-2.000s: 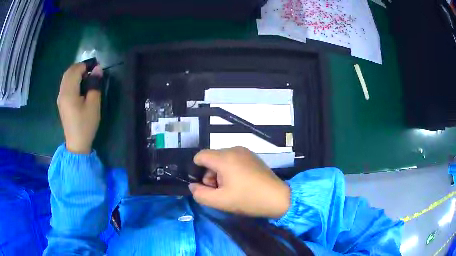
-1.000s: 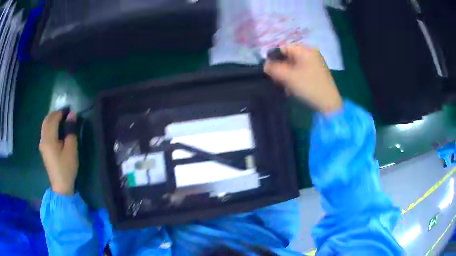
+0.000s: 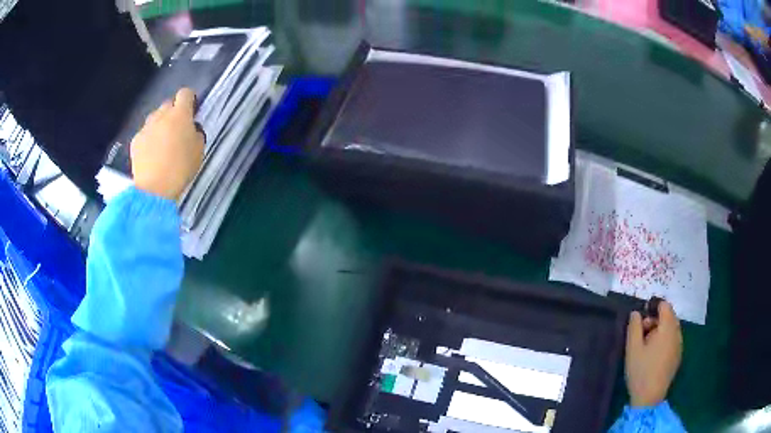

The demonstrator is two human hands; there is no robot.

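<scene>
My left hand (image 3: 169, 145) lies on the top back cover (image 3: 161, 93) of a stack at the upper left; its fingertips are partly hidden, so a grip cannot be told. The open tablet (image 3: 499, 377) lies in the black foam tray (image 3: 499, 292) at the lower middle, cut off by the bottom edge, its silver-white battery, black flex cable and mainboard showing. My right hand (image 3: 655, 351), with black finger cots, is at the tray's right side beside the red-dot sheet (image 3: 630, 245). Its thumb and fingertips are close together; whether they hold something small cannot be told.
A tall black block with a dark panel and white sheet edges (image 3: 444, 114) stands behind the tray. A blue parts bin (image 3: 292, 114) sits between it and the covers. A dark stack (image 3: 754, 321) is at the right edge. A blue sleeve shows at the top right.
My left hand has moved from beside the tray up onto the stacked covers. My right hand has moved off the sheet to its lower edge. The view has swung left and up.
</scene>
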